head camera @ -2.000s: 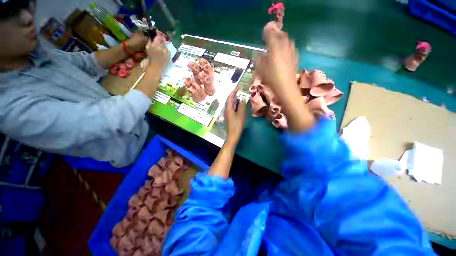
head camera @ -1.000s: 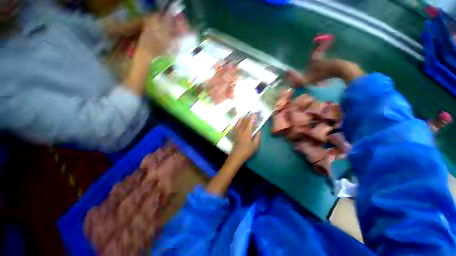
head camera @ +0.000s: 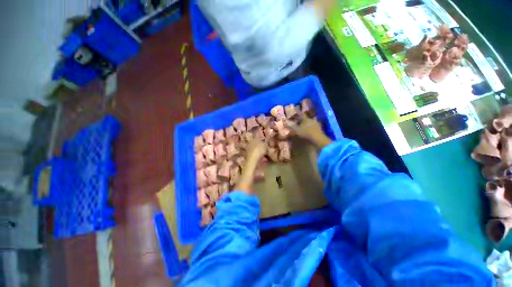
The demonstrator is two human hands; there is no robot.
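Rows of flesh-coloured moulded blanks (head camera: 210,171) stand in the blue plastic crate (head camera: 182,168) beside my lap. A brown cardboard layer (head camera: 292,185) shows bare in the crate's near right part. My left hand (head camera: 255,148) is over the blanks at the middle of the crate, fingers among them. My right hand (head camera: 307,130) reaches in at the crate's upper right, its fingers at the blanks there. Both hands are small and blurred, and I cannot tell whether either grips a blank.
The instruction sheet (head camera: 393,92) lies on the green bench (head camera: 438,179) at the right with several blanks on it. More blanks are heaped at the right edge, above a crumpled white wipe (head camera: 498,263). A person in grey sits beyond the crate. A blue pallet-like crate (head camera: 84,174) is on the red floor.
The view has swung left and down to the crate. Both hands have moved from the bench into the crate; the right hand has left the area by the heap of blanks.
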